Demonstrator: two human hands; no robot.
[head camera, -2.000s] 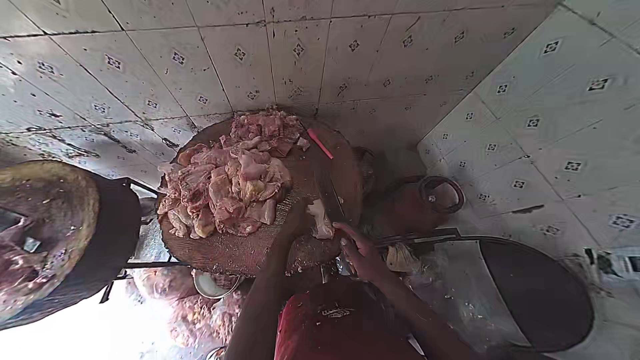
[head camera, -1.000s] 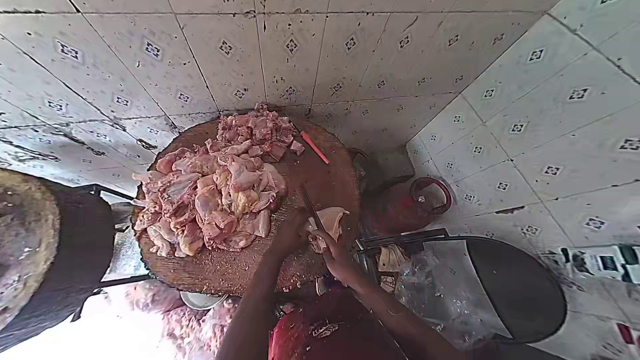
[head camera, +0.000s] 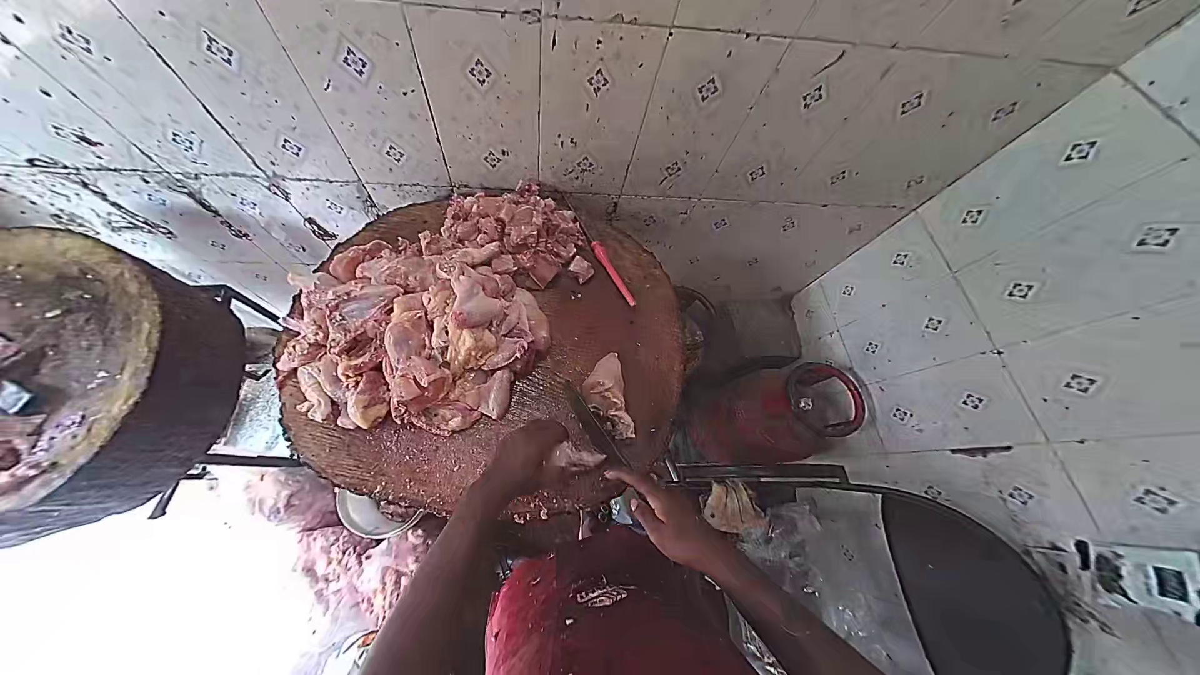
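Observation:
My left hand (head camera: 530, 459) grips a small piece of raw chicken (head camera: 574, 457) at the near edge of a round wooden chopping block (head camera: 422, 469). In my right hand (head camera: 670, 520) is a knife (head camera: 600, 431), its blade pointing up and left between the held piece and another pale chicken piece (head camera: 607, 389) that lies on the block. A large heap of raw chicken pieces (head camera: 422, 328) covers the block's left side, with smaller chopped meat (head camera: 516, 225) behind it. A red-handled tool (head camera: 614, 274) lies at the back right of the block.
A second wooden block (head camera: 75, 347) stands at the left. A red gas cylinder (head camera: 778, 412) is right of the main block, near the tiled wall (head camera: 712, 122). A dark round surface (head camera: 975, 581) and clear plastic (head camera: 825, 562) are lower right. A bowl (head camera: 366, 516) and more meat (head camera: 347, 562) sit below.
The pale chicken piece that was at my hands one second ago now lies apart on the block, beyond the knife. My left hand now has a smaller piece.

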